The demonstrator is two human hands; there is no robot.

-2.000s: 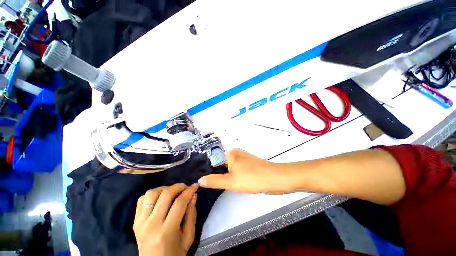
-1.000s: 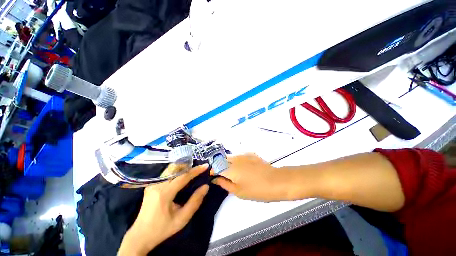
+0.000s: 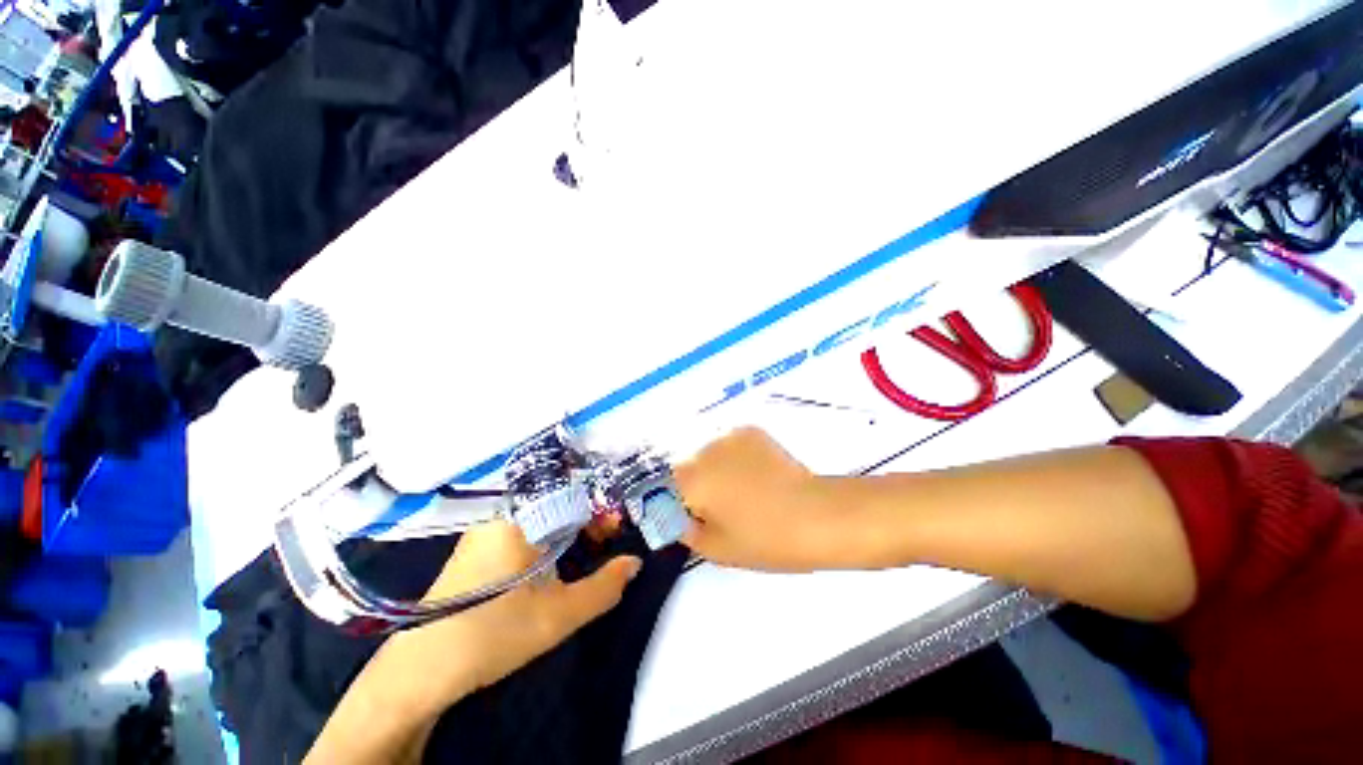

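A black garment piece (image 3: 576, 680) lies under the head of the white lockstitch sewing machine (image 3: 493, 329). My left hand (image 3: 501, 605) is on the cloth, partly behind the curved metal guard (image 3: 434, 605), with cloth between thumb and fingers at the needle area. My right hand (image 3: 762, 501) is bent close beside the ribbed grey fitting (image 3: 659, 516); its fingertips are hidden by the fitting and metal parts. The needle and presser foot cannot be made out clearly.
Red-handled scissors (image 3: 949, 392), a black strip (image 3: 1144, 341), a small brown piece (image 3: 1123, 398) and thin tweezers (image 3: 815, 404) lie right of the head. A pink and blue stick (image 3: 1300, 275) lies near black cable (image 3: 1315, 187). Dark cloth (image 3: 374, 120) is heaped behind.
My left hand has moved up and forward from the cloth to the needle area, its fingers now further under the head. My right hand's extended finger or thumb has drawn in behind the grey fitting.
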